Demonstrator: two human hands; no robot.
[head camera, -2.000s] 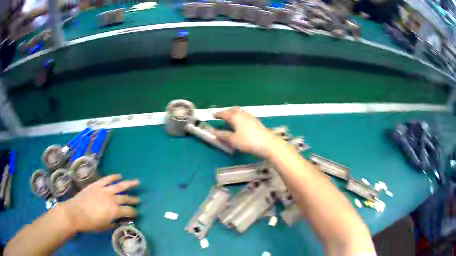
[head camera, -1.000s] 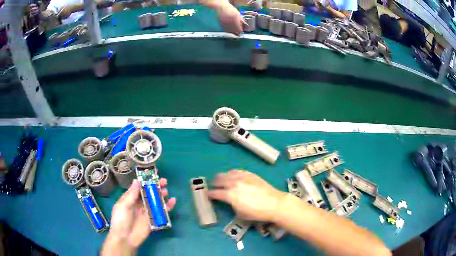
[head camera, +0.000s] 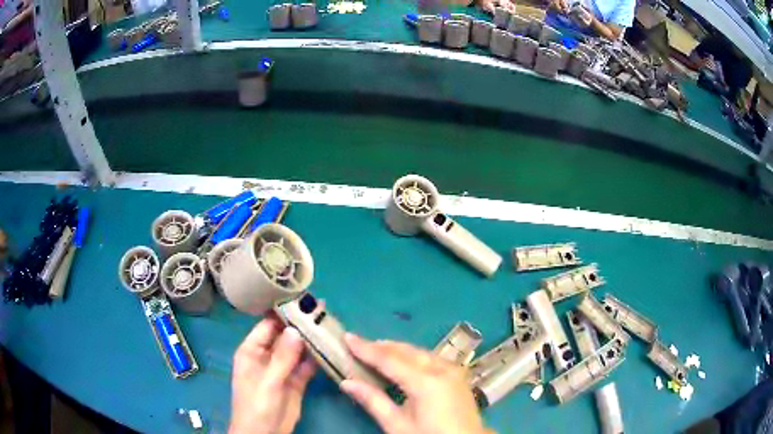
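Note:
A beige-grey handheld fan unit (head camera: 271, 264) is held over the bench, its grille facing up. My left hand (head camera: 273, 373) is shut on its handle from the left. A handle cover (head camera: 326, 335) lies over the handle, with a dark oval opening near the head; a thin dark gap shows along its edge. My right hand (head camera: 415, 381) grips the lower end of the cover. Little blue of the battery shows; the handle's lower end is hidden by my fingers.
Open fan units (head camera: 182, 275) with blue batteries stand at left. A closed fan (head camera: 462, 242) lies by the belt rail. Loose handle covers (head camera: 585, 370) and white pads (head camera: 685, 390) are at right. Dark grey fans (head camera: 744, 297) lie far right; black parts (head camera: 38, 254) far left.
My right hand has picked up the cover from the bench and brought it onto the fan's handle. My left hand has moved right with the fan and tilted it. The blue battery is now covered.

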